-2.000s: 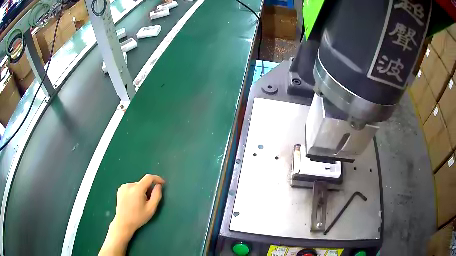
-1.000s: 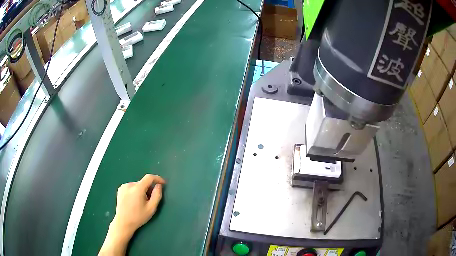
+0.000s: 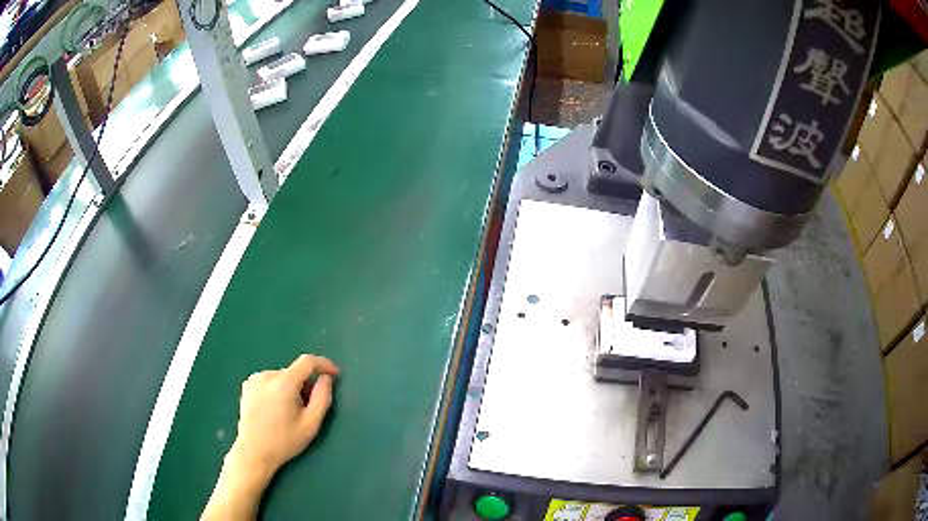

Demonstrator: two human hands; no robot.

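My left hand [image 3: 281, 410] rests on the green side worktop [image 3: 356, 254], left of the welder. Its fingers are loosely curled, with a gap between thumb and index finger, and nothing shows in it; the palm side is hidden. My right hand is not in view. A white plastic housing [image 3: 651, 344] sits in the fixture [image 3: 645, 374] on the base plate [image 3: 539, 407]. The silver ultrasonic horn [image 3: 692, 275] is above it and hides its back part.
Several white housings lie on the conveyor belt [image 3: 122, 336] at upper left, beyond a white post [image 3: 226, 102]. A slotted clamp bar [image 3: 650, 422] and a hex key [image 3: 702, 432] lie before the fixture. Green buttons [image 3: 491, 506] and a red button [image 3: 625, 514] line the front. Cartons [image 3: 901, 244] stand at right.
The white housings on the conveyor have moved away, up and to the right in the view. My left hand and the housing in the fixture have stayed in place.
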